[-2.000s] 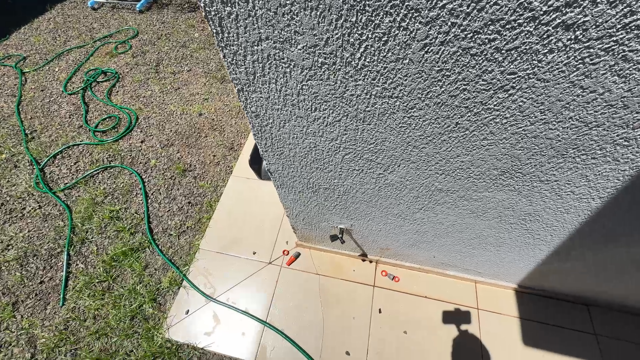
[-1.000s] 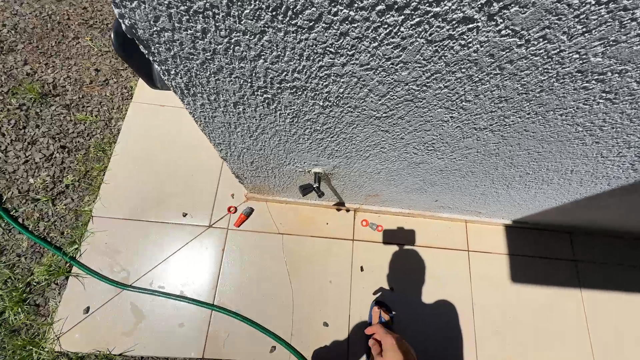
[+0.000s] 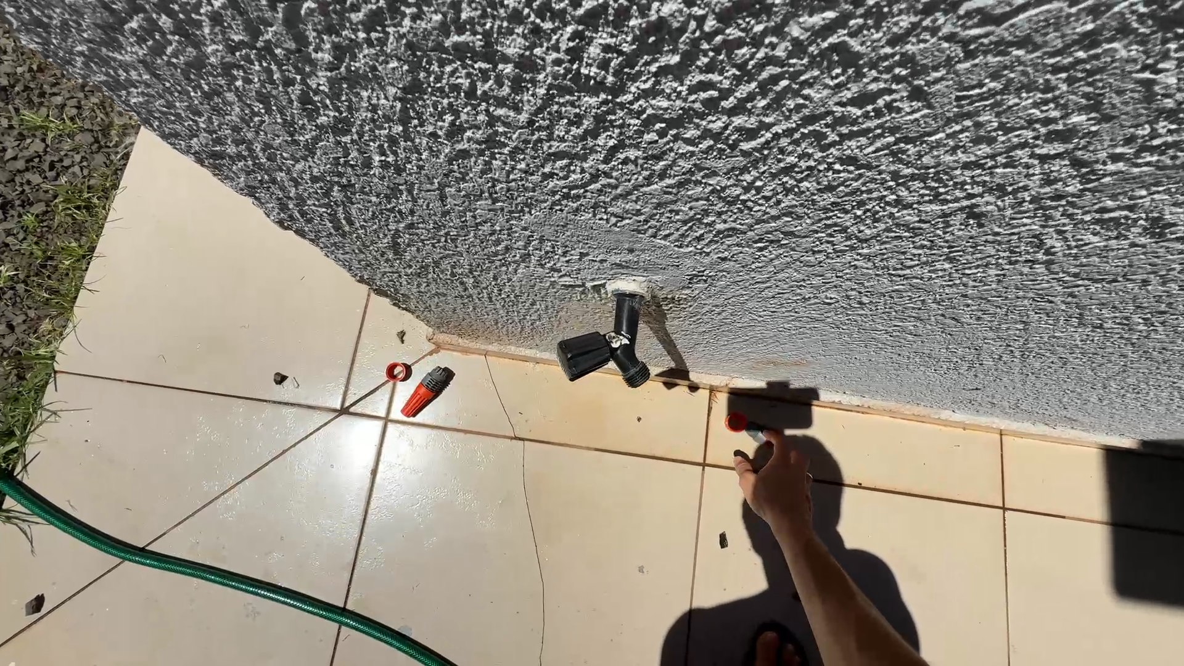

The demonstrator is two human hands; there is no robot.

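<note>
My right hand point(image 3: 772, 476) reaches over the tiles from the lower right, palm down. Its index fingertip is at the grey part of a small hose connector with a red ring point(image 3: 736, 422), and the thumb stands apart from it. The fingers partly hide the connector, so a grip is not visible. To the left, a black plastic tap point(image 3: 626, 338) sticks out low from the wall. A red and grey hose nozzle point(image 3: 427, 392) lies on the tiles beside a loose red ring point(image 3: 398, 372). My left hand is out of view.
A rough grey plastered wall point(image 3: 647, 139) rises behind the tiled floor point(image 3: 610, 546). A green garden hose point(image 3: 240, 583) crosses the lower left. Gravel and grass point(image 3: 46, 250) border the tiles. A sandalled foot point(image 3: 770, 647) shows at the bottom edge, and small dark chips lie about.
My right hand has moved up from the bottom edge to the small connector by the wall. The view has come closer to the tap and tiles.
</note>
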